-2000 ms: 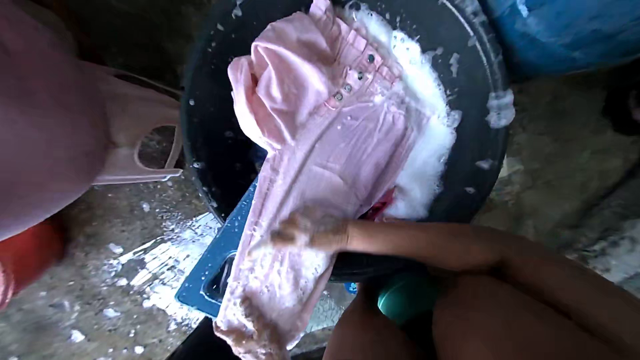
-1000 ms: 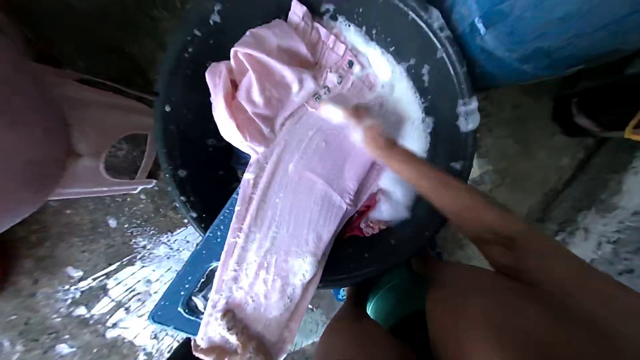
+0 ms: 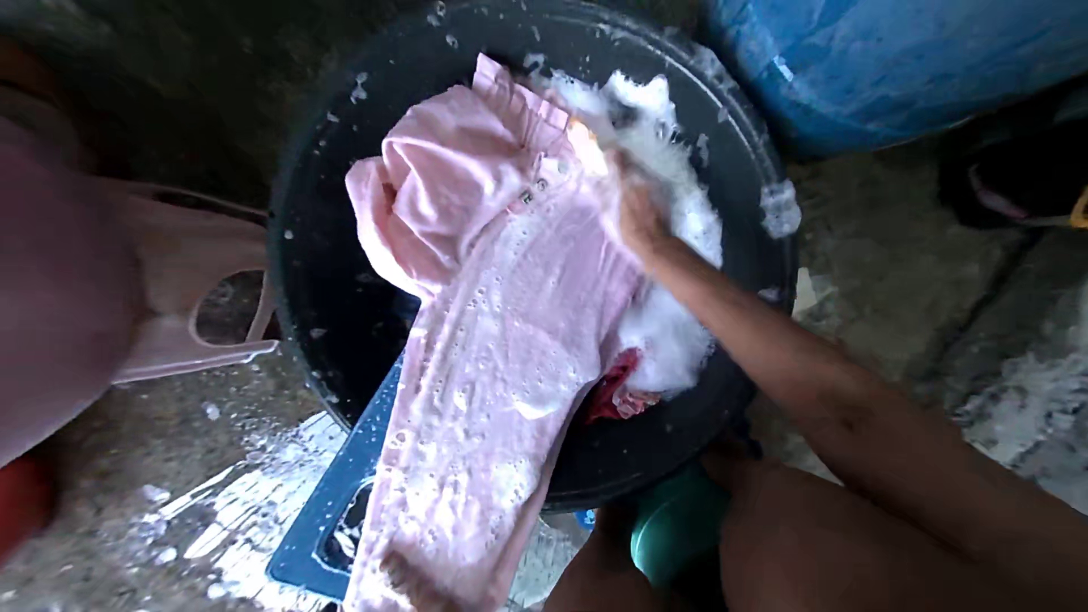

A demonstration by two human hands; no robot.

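Note:
A wet pink garment point(image 3: 527, 314), with a gathered waistband and metal buttons, lies over a blue washboard point(image 3: 327, 518) and into a black tub point(image 3: 663, 450). My right hand point(image 3: 633, 200), blurred, is near the waistband at the garment's right edge. A pale, brightly lit object point(image 3: 588, 149) shows at its fingers; its kind is unclear. At the bottom edge my left hand point(image 3: 412, 582), partly covered in suds, grips the lower end of the garment. White suds point(image 3: 671, 331) float along the tub's right side, beside a piece of red cloth point(image 3: 612, 387).
A blue plastic container point(image 3: 884, 68) stands at upper right. On the left is a pale pink plastic stool point(image 3: 178, 280), with a red object point(image 3: 21, 501) below. A green object point(image 3: 680, 527) sits between the knees. Suds and water point(image 3: 263, 501) cover part of the concrete floor.
My right hand has moved from the lower part of the garment up to its waistband. My left hand stays at the lower end.

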